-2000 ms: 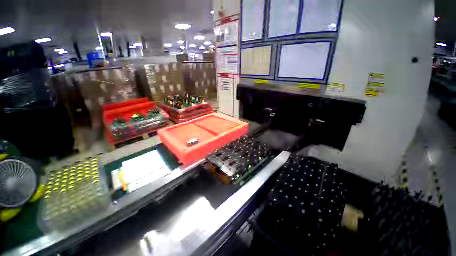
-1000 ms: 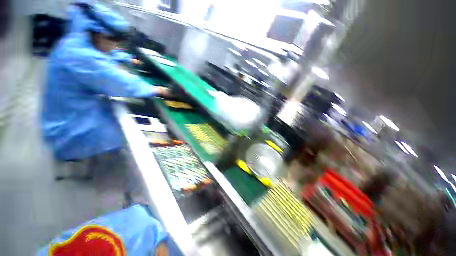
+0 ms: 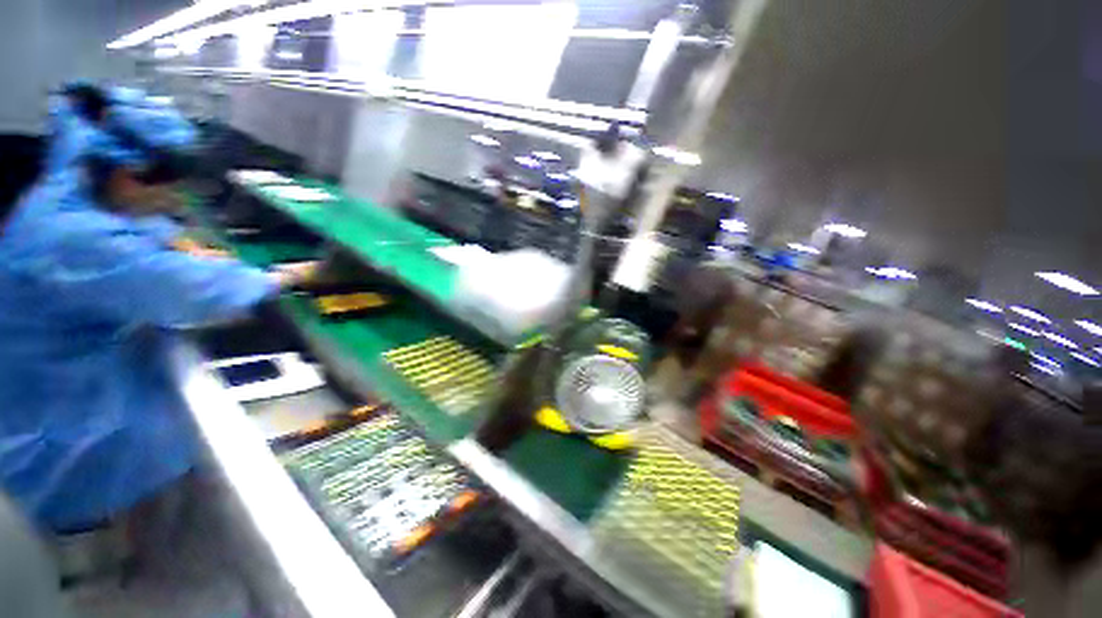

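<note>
Neither of my hands is in the picture. A black carrier [image 3: 450, 520] with orange end bars lies on the conveyor [image 3: 550, 584], nearest in front of me. It holds several green circuit boards [image 3: 369, 481] side by side. A blister tray [image 3: 671, 513] with rows of yellow transformers stands on the bench to the right of the fan. Another blister tray [image 3: 441, 372] with yellow parts lies under the shelf. The view is blurred and tilted.
A person in blue [image 3: 91, 326] works at the left, one arm over the bench by a black parts tray [image 3: 351, 303]. A dark phone-like device [image 3: 250, 372] lies beyond the carrier. The fan [image 3: 599, 392] stands mid-bench. White paper [image 3: 798, 592] and a red bin [image 3: 924, 592] are at lower right.
The view has swung from the machine and black pallets at the line's end to the neighbour's side. Since one second ago it has levelled somewhat, and the blue garment at the bottom is gone.
</note>
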